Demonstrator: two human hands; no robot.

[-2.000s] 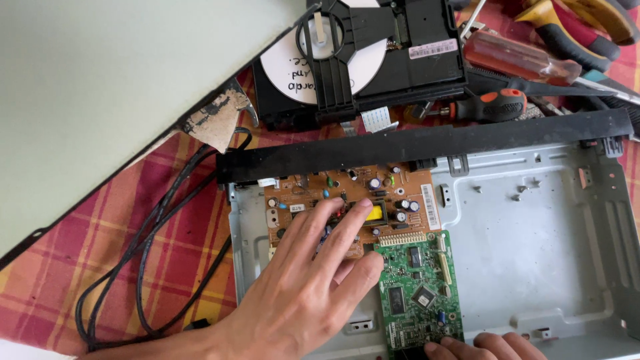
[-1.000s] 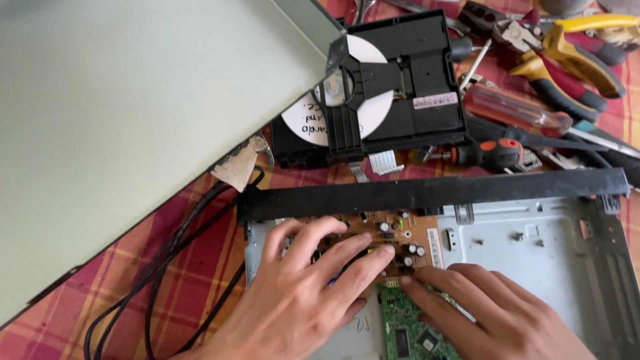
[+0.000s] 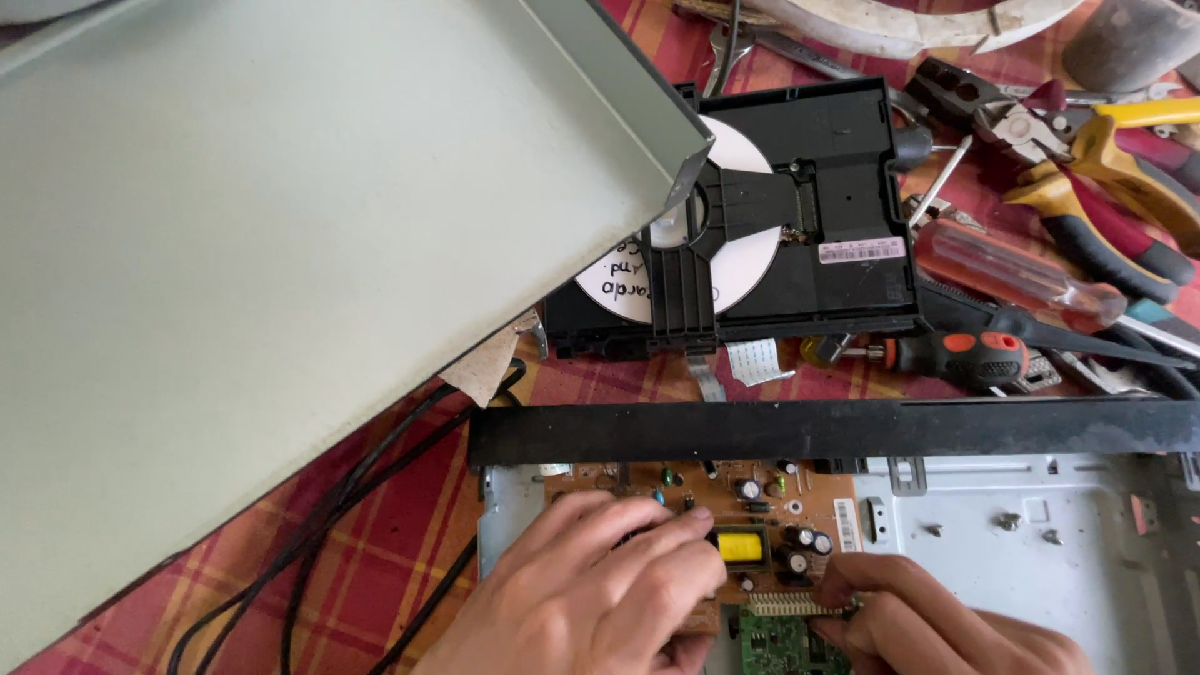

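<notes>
My left hand [image 3: 600, 581] rests with bent fingers over the left part of the brown power supply circuit board [image 3: 816, 487], beside its yellow-wrapped transformer [image 3: 741, 547]. My right hand [image 3: 923, 609] pinches at the right end of the white multi-pin connector [image 3: 783, 605], where the brown board meets the green circuit board [image 3: 773, 642]. Whether the fingers grip the connector or a board edge cannot be told. Both boards lie in a grey metal chassis [image 3: 994, 581] with a black front panel [image 3: 825, 429] along its upper side.
A large pale metal cover [image 3: 328, 234] fills the upper left. Behind the chassis lies a black disc drive [image 3: 844, 197] holding a white disc [image 3: 750, 262]. Pliers [image 3: 1078, 206], screwdrivers [image 3: 1022, 272] and other tools crowd the right. Black cables [image 3: 319, 525] run at left; several screws [image 3: 1009, 521] sit inside the chassis.
My right hand has come from the green board's lower edge up to the connector, its fingers now bunched together. My left hand stays over the brown board. The view has shifted.
</notes>
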